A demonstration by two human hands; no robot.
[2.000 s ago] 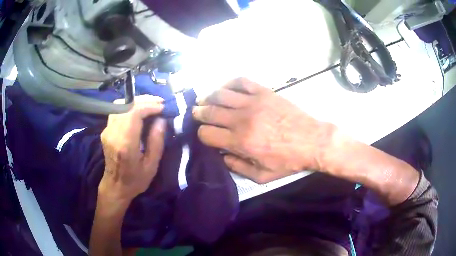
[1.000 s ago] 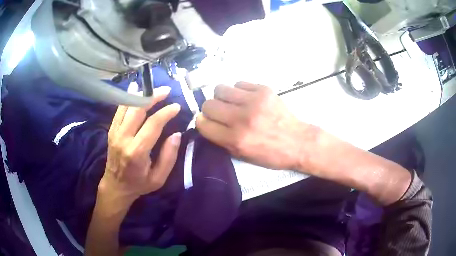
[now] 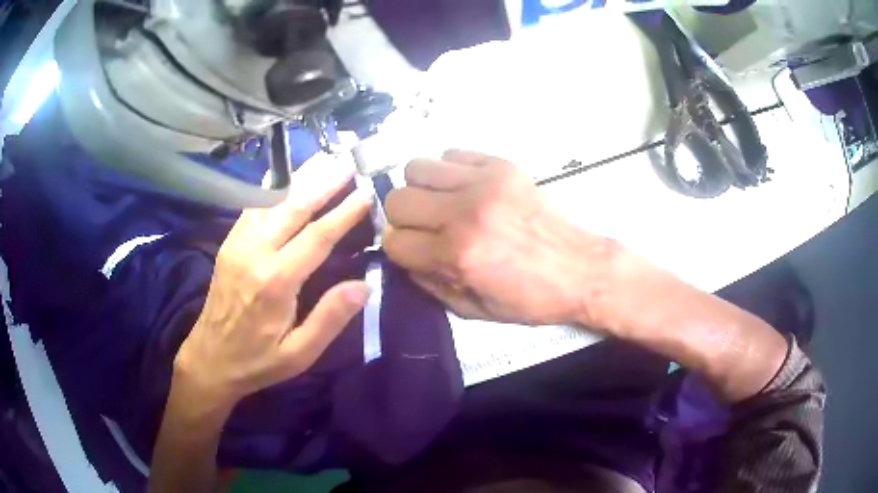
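Observation:
A navy-purple garment (image 3: 404, 385) lies over the table's left side and front edge. Its narrow white piping (image 3: 373, 318) runs up towards the presser foot (image 3: 335, 141), which is partly lost in glare. My left hand (image 3: 274, 274) lies on the cloth left of the piping, fingers extended and spread, fingertips near the foot, thumb near the piping. My right hand (image 3: 481, 241) has its fingers curled and pinches the cloth just right of the piping. The cloth under its fingertips is hidden.
The grey-white sewing machine head (image 3: 173, 96) with a curved grey bar is at the upper left. Dark-handled scissors (image 3: 708, 144) lie on the white table (image 3: 616, 207) at the upper right. A printed ruler (image 3: 520, 349) runs along the table's front edge.
My left hand has moved up and right, and its fingers now lie flatter beside the piping. My right hand has curled its fingers closer. The machine head sits further right in view than at first.

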